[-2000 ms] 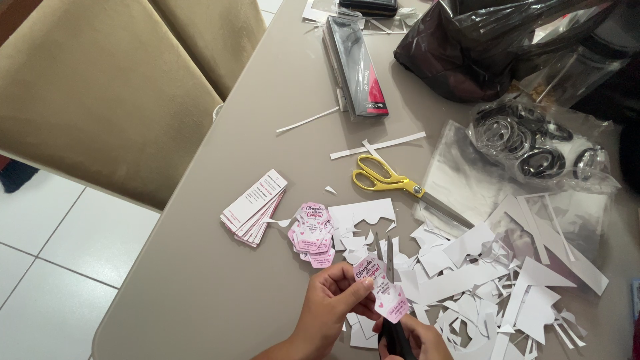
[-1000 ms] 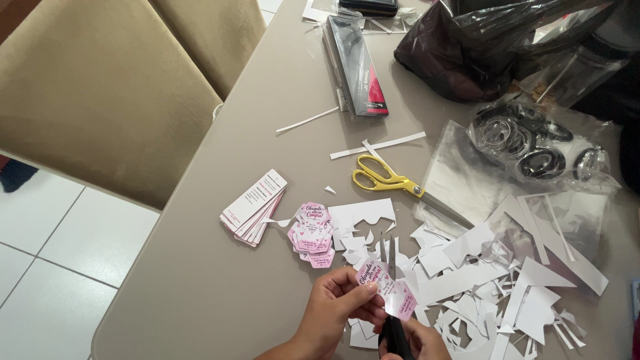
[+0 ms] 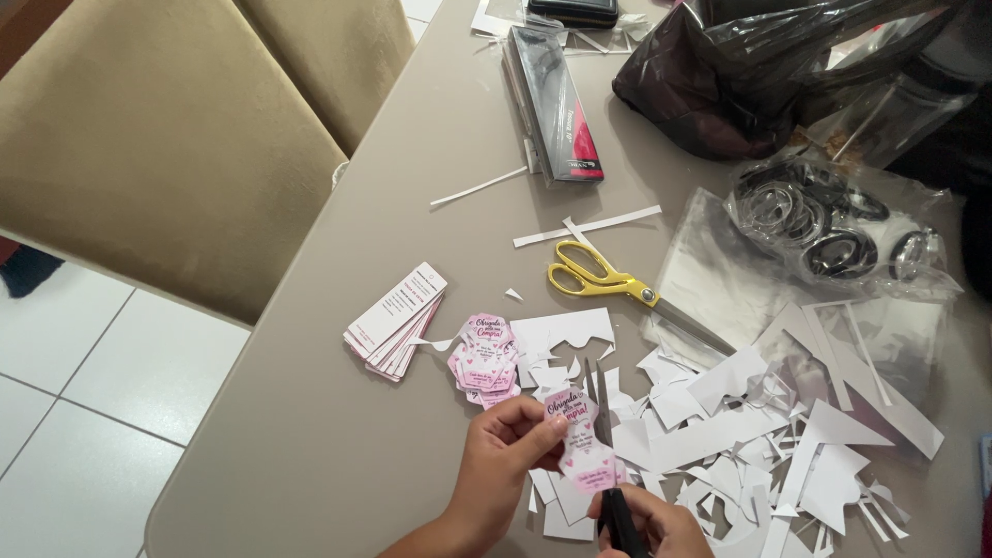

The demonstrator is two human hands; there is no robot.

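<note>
My left hand (image 3: 508,449) pinches a pink-and-white printed paper card (image 3: 577,446) with a scalloped outline between thumb and fingers. Black-handled scissors (image 3: 620,523) are in my right hand (image 3: 659,523), their blades slightly apart and pointing up along the card's right edge. Just beyond my left hand lies a pile of similar pink cards (image 3: 484,353). Left of that pile is a fanned stack of narrow white printed tags (image 3: 397,314). Yellow-handled scissors (image 3: 601,275) rest on the table, blades toward the lower right. White paper scraps (image 3: 721,442) spread around and beyond my right hand.
A clear-windowed box (image 3: 554,108) lies at the table's far side. Right of it are a dark plastic bag (image 3: 705,85), a clear bag of black and clear rings (image 3: 841,225) and flat clear plastic sleeves (image 3: 690,256). Beige upholstered chairs (image 3: 155,139) stand along the left edge.
The held card has turned more upright beside the scissor blades. Both hands stay in nearly the same place, and the things on the table have not moved.
</note>
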